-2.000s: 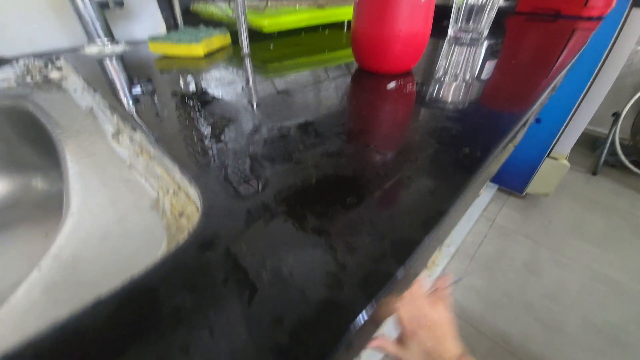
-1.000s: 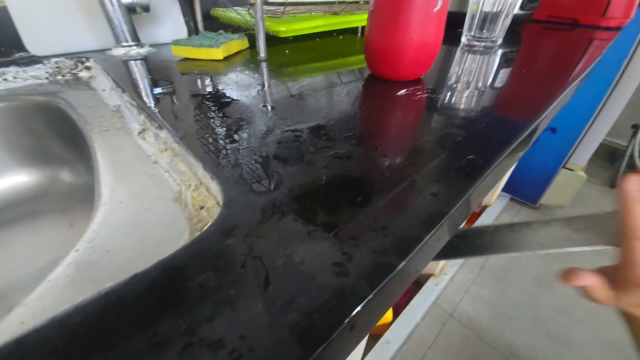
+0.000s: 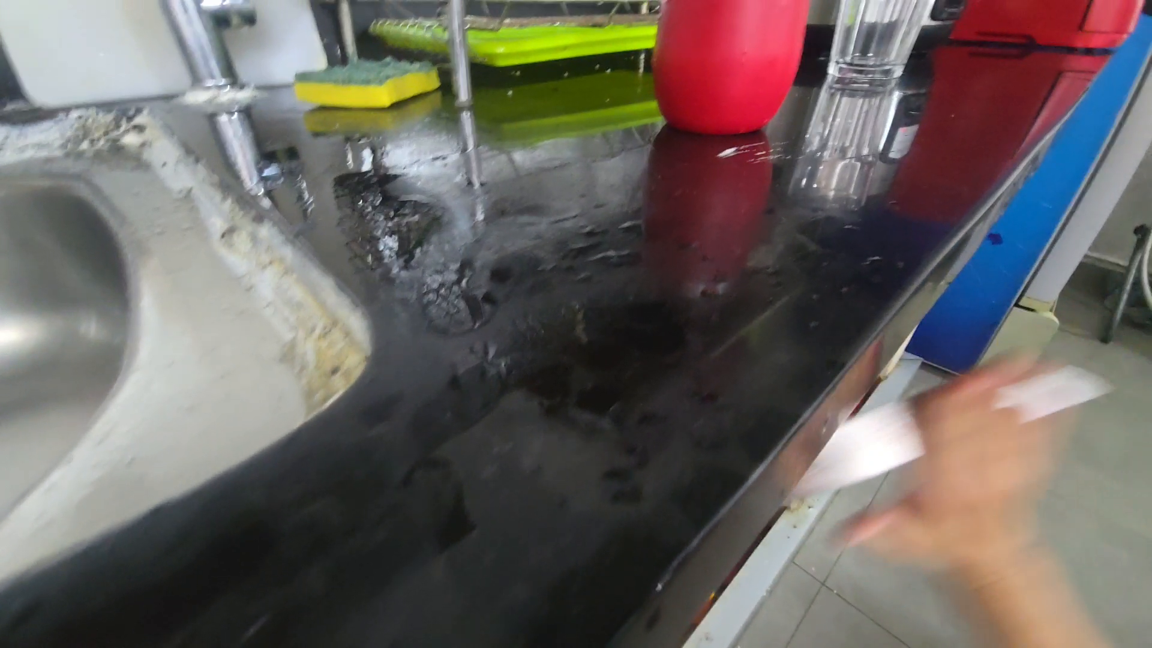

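At the right, beyond the front edge of a glossy black countertop point(image 3: 576, 396), my right hand point(image 3: 981, 459) is blurred by motion. Its thumb points left, toward the counter edge. A pale flat strip point(image 3: 868, 445), which looks like the edge of a cabinet door or drawer front, shows on both sides of the fingers. Blur hides whether the hand grips the strip or only rests against it. My left hand is out of view.
A steel sink point(image 3: 207, 333) with crusted sealant lies left. Behind are a faucet point(image 3: 200, 45), a yellow-green sponge point(image 3: 367, 85), a lime tray point(image 3: 558, 43), a red container point(image 3: 729, 63), a clear glass point(image 3: 873, 40) and a red box point(image 3: 1044, 22). Wet patches mark the countertop.
My right hand was low at the counter's front edge, then farther right beside a panel extending outward from under the counter. Now it is nearer the counter again, over the pale strip.
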